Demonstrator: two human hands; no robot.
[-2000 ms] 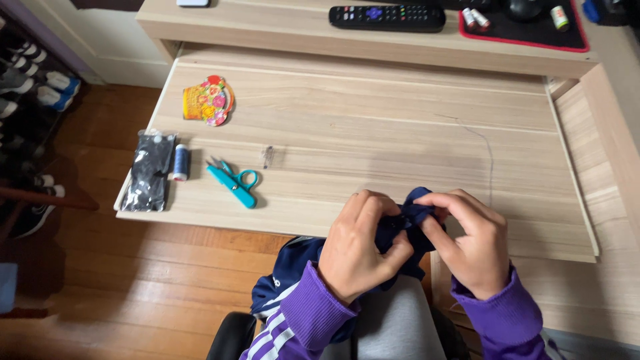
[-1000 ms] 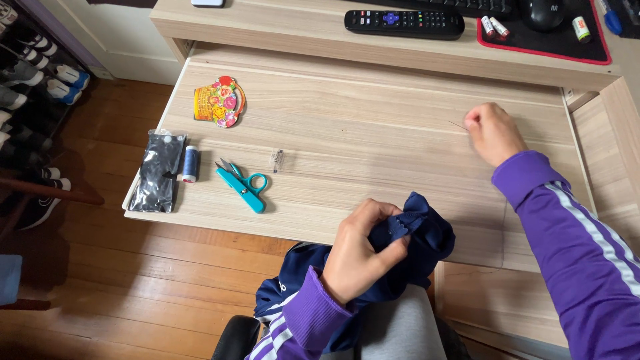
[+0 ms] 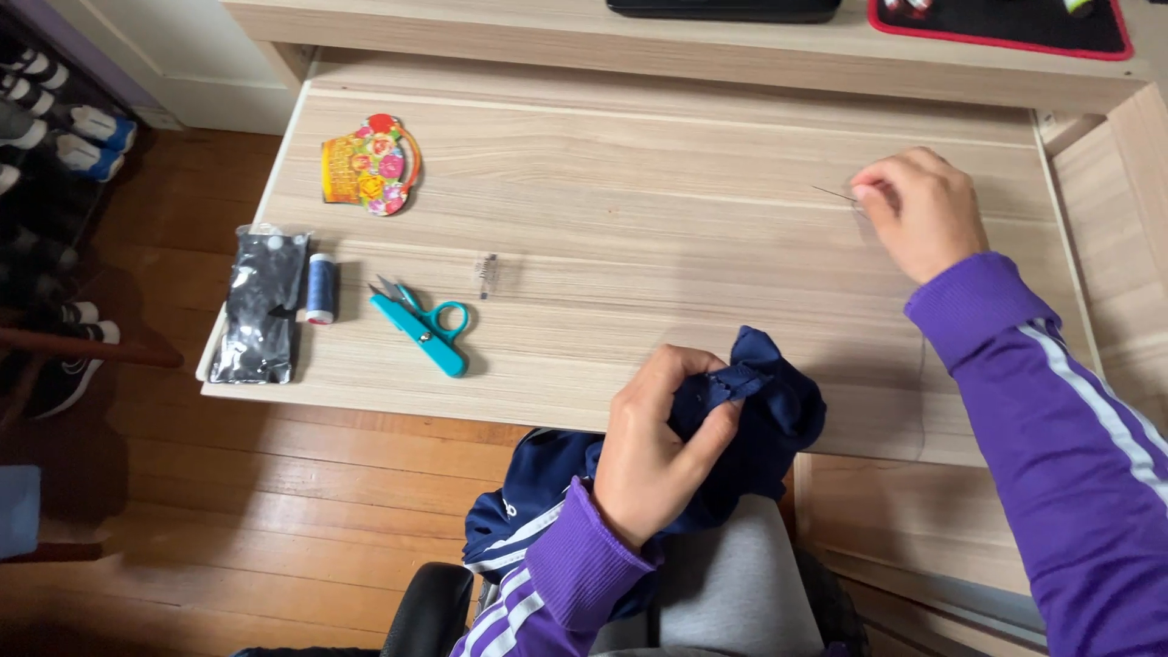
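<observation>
My left hand (image 3: pixel 662 438) pinches a fold of a navy blue garment (image 3: pixel 766 411) between thumb and fingers at the tray's front edge; the rest of the cloth lies over my lap. Over the right part of the tray, my right hand (image 3: pixel 912 214) holds a sewing needle (image 3: pixel 832 193) by one end, its other end pointing left. A thin thread hangs near that hand. Teal thread snips (image 3: pixel 422 327) lie on the left half of the tray, between a spool of blue thread (image 3: pixel 320 289) and a small clear pack of needles or pins (image 3: pixel 486 276).
A pull-out wooden tray (image 3: pixel 620 274) sits under the desktop (image 3: pixel 547 36). On its left are a flower-basket-shaped card (image 3: pixel 371 165) and a black plastic packet (image 3: pixel 261 306). A black remote control (image 3: pixel 725 9) and a red-edged mat (image 3: pixel 1013 26) rest above. A chair armrest (image 3: pixel 429 607) is below.
My right hand has gone from the cloth beside my left hand out to the right over the tray, and the needle now shows in it. My left hand has kept hold of the garment.
</observation>
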